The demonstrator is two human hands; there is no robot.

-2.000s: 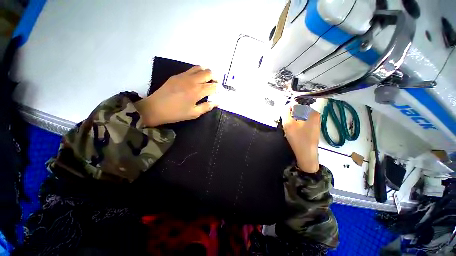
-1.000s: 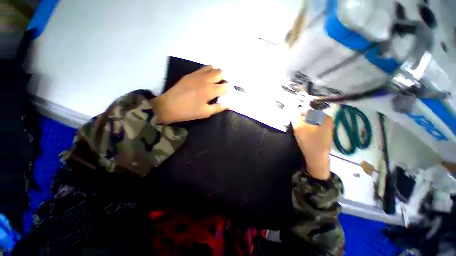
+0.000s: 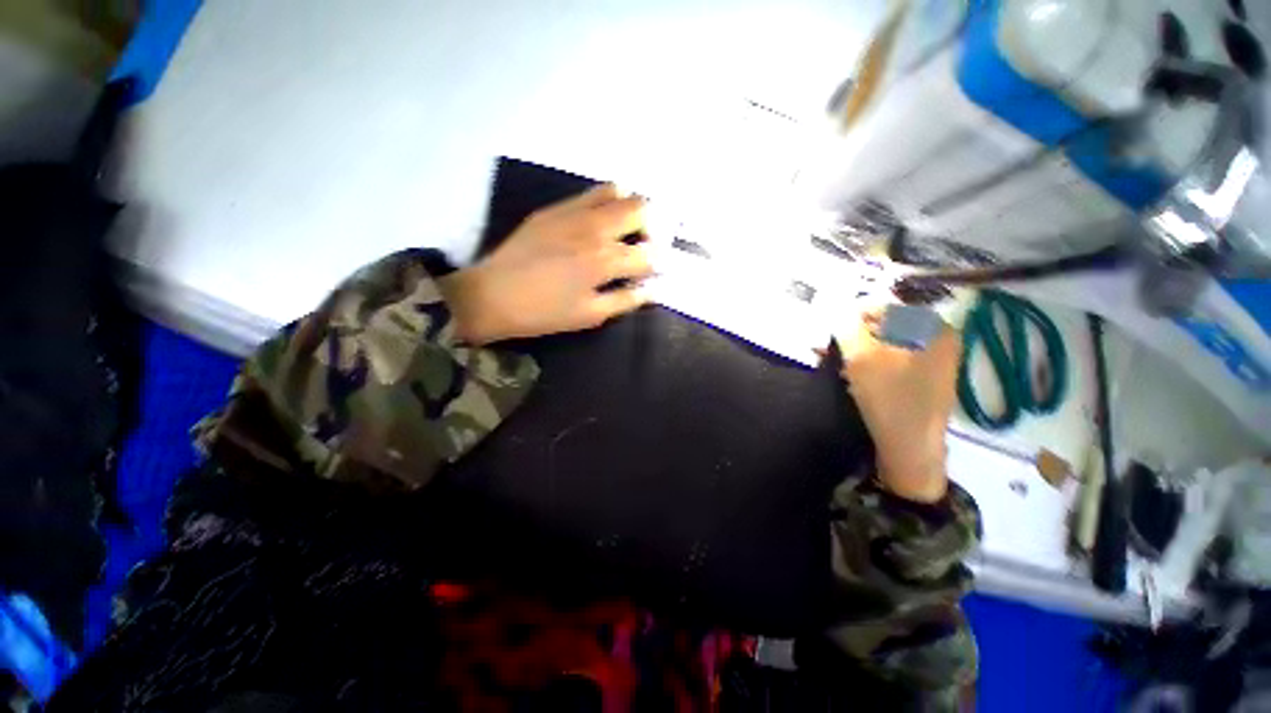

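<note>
A black garment piece [image 3: 655, 432] lies from the white machine bed down towards my lap, with faint stitch lines and a loose thread on it. My left hand [image 3: 565, 265] lies palm down on its upper left part, fingers slightly apart, pressing it flat. My right hand [image 3: 903, 383] is at its right corner beside the needle area; its fingertips are lost in glare and partly behind a small grey block [image 3: 912, 327], so its grip cannot be made out. The sewing machine head [image 3: 1059, 84], white with blue stripes, stands above right, blurred.
Green scissors handles [image 3: 1013, 359] lie right of my right hand. Further right are a black rod [image 3: 1108, 515] and a slim cream tool [image 3: 1084, 504]. Dark cloth [image 3: 49, 376] is at the far left, and grey and black cloth [image 3: 1213, 655] at the lower right.
The whole view has shifted, so the machine, table and both hands appear further right and slightly lower. The hands keep nearly the same place on the cloth.
</note>
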